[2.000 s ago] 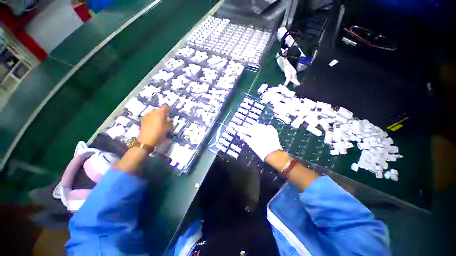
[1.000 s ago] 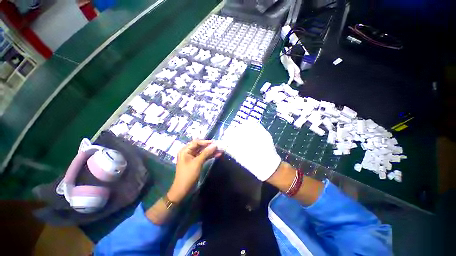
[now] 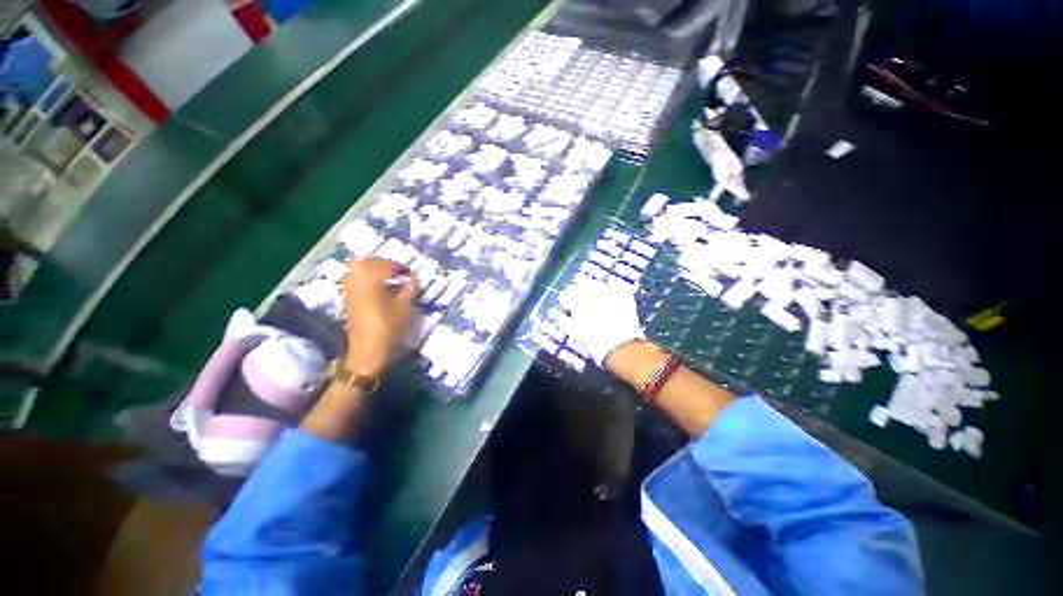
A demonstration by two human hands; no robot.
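Observation:
My bare left hand [image 3: 379, 312] is over the near left part of the clear blister tray [image 3: 490, 305], which holds clusters of white parts. Its fingertips are bent down at the parts; whether they hold one cannot be told. My gloved right hand [image 3: 603, 317] lies over the small-part tray [image 3: 548, 338] with short rows of white pieces. Its fingertips are at the rows, and any piece in them is hidden or blurred. A heap of loose white pieces [image 3: 804, 291] lies to the right of my right hand.
A second blister tray [image 3: 589, 87] with tight rows lies beyond the first. A pink and white headset [image 3: 222, 390] rests on a grey bag at the left. A black mat [image 3: 839, 198], cables [image 3: 737, 122] and a yellow item [image 3: 986, 318] are at the right. Dark film is at the far end.
My hands were together in front of the trays one second ago. They have parted: the left went to the large blister tray, the right to the small-part tray. The view has shifted slightly.

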